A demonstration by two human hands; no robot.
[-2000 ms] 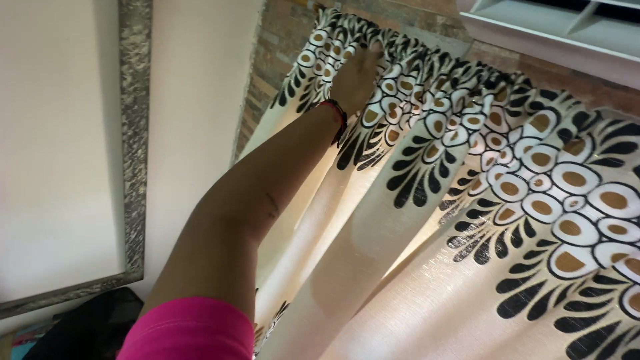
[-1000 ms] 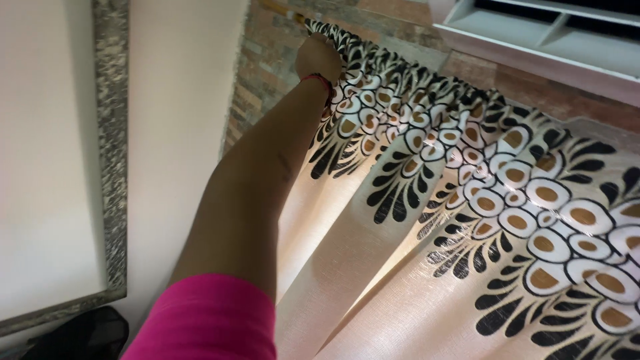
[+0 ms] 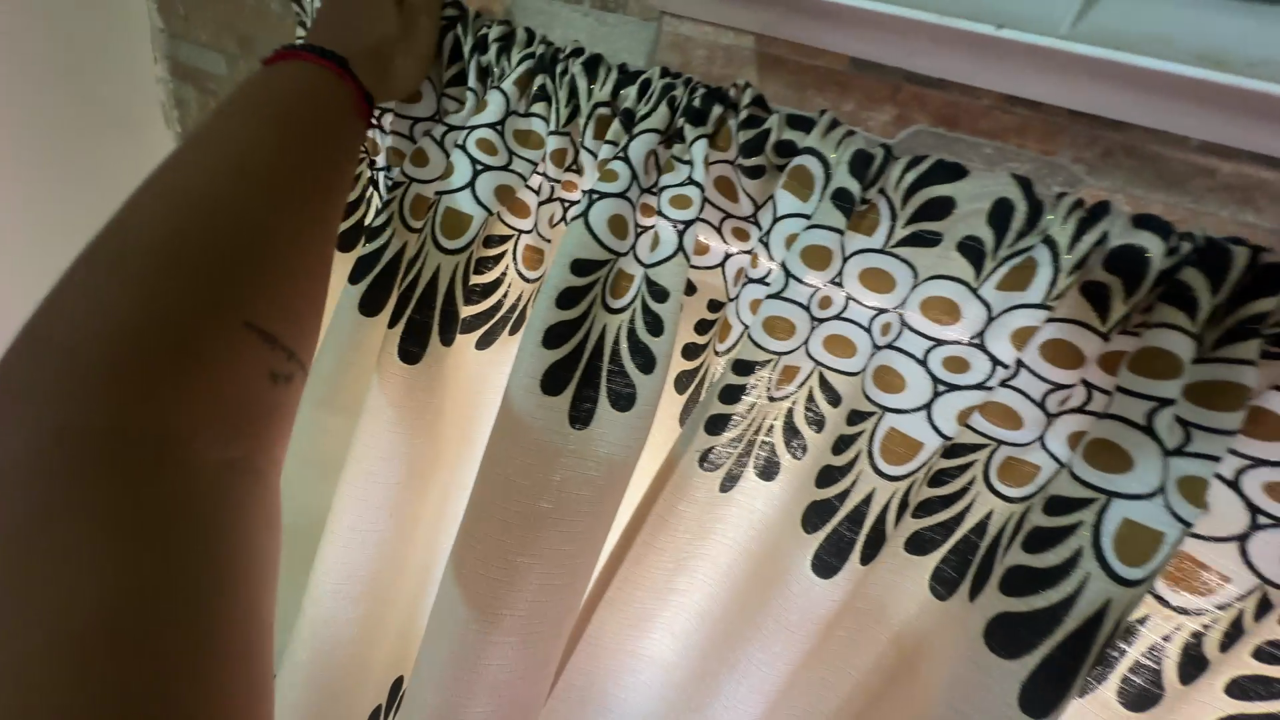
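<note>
A cream curtain (image 3: 520,480) printed with black petals and white-and-gold ovals hangs across the view, its top edge gathered into tight folds. At the upper left, my left hand (image 3: 395,45) is at the gathered top of the curtain, partly cut off by the frame's upper edge. Its fingers are hidden, so its grip on the fabric cannot be made out. A red and black bracelet circles the wrist, and the bare forearm runs down the left side. My right hand is not in view.
A brick-patterned wall (image 3: 850,75) shows above the curtain. Over it, at the upper right, juts the edge of a white slatted unit (image 3: 1000,60). A plain pale wall (image 3: 80,130) lies at the left, behind the forearm.
Along the gathered top, my left hand has moved left from among the folds to near the curtain's left end. The view has moved closer to the curtain.
</note>
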